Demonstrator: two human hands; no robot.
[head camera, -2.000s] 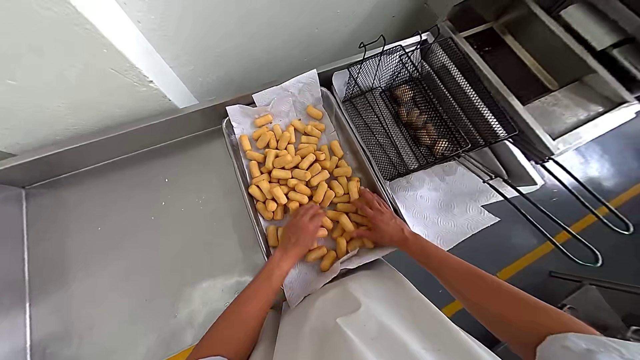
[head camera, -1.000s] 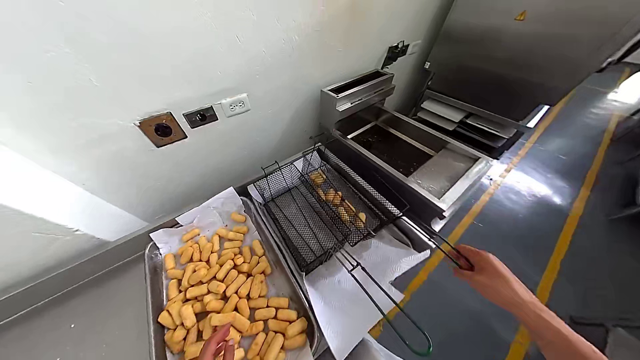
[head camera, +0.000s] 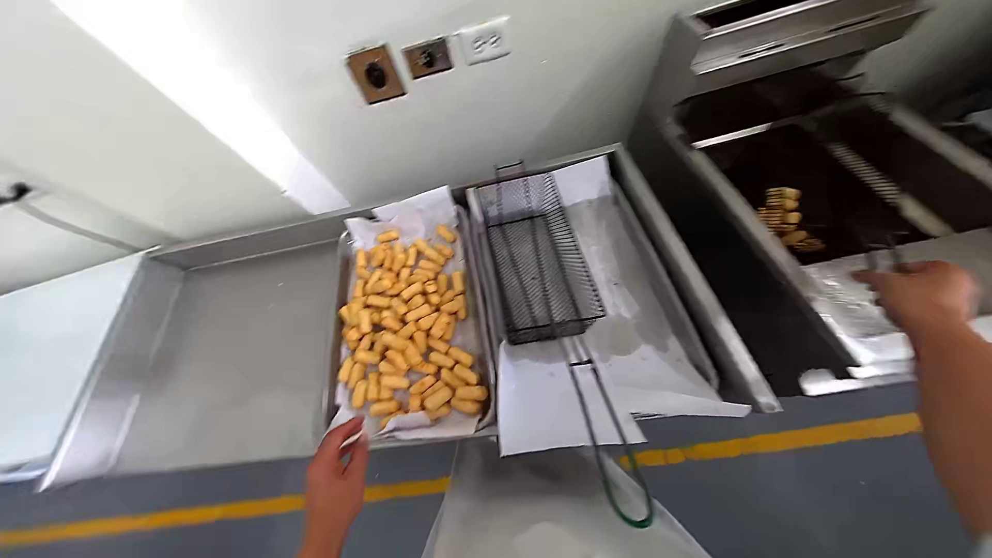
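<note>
My left hand (head camera: 339, 480) is at the front left corner of a metal tray (head camera: 474, 256), lined with white paper and full of golden fried sticks (head camera: 403, 325). Its thumb and fingers are apart with nothing between them. Over the deep fryer (head camera: 717, 194) at the right, my right hand (head camera: 934, 291) is closed on the handle of a fry basket, which is blurred and hard to see against the dark vat. Several golden pieces (head camera: 784, 217) show low in that vat. A black wire fry basket (head camera: 539, 263) without food lies right of the tray, its green-tipped handle pointing toward me.
White paper (head camera: 542, 403) lies under the basket on a steel tray (head camera: 659, 294). The steel counter (head camera: 232, 349) has a raised rim and stretches left. Outlets (head camera: 486, 41) are on the wall behind. Yellow lines (head camera: 744, 448) cross the grey floor below the counter edge.
The basket with food lay beside the other one earlier; now food is in the fryer at the right. My right hand has moved over the fryer. My left hand has come off the fried sticks.
</note>
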